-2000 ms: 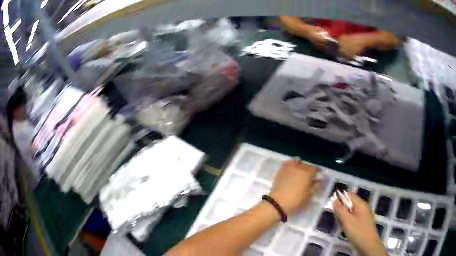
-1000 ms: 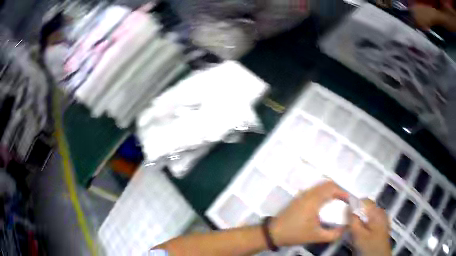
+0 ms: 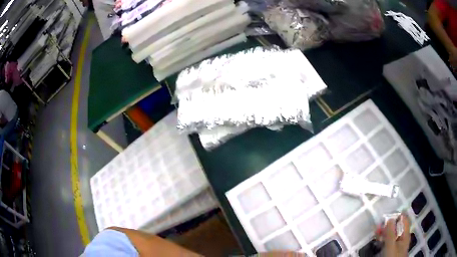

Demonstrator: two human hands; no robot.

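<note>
The large white tray [image 3: 281, 177] lies at the lower right, with pale unfilled pockets and several dark watch bodies [image 3: 419, 203] toward its right and near side. A small pile of white straps [image 3: 368, 186] lies across its pockets. My right hand [image 3: 397, 236] is over the tray, just below the pile, its fingers closed on a small white piece that looks like a strap. My left forearm crosses the bottom edge; only a sliver of skin, perhaps my left hand [image 3: 281, 254], shows there, and its fingers are hidden.
A ribbed white bundle of straps [image 3: 245, 90] lies beyond the tray. Stacked white foam sheets [image 3: 188, 32] and plastic bags [image 3: 320, 22] are behind it. A pale grid tray [image 3: 150, 175] is lower left, beside the aisle. The foam block [image 3: 411, 70] with dark pieces and a person's arm [image 3: 443, 35] are right.
The view has swung left and down. My left hand has dropped to the bottom edge, and the round white item it held no longer shows. My right hand is apart from it, near the strap pile.
</note>
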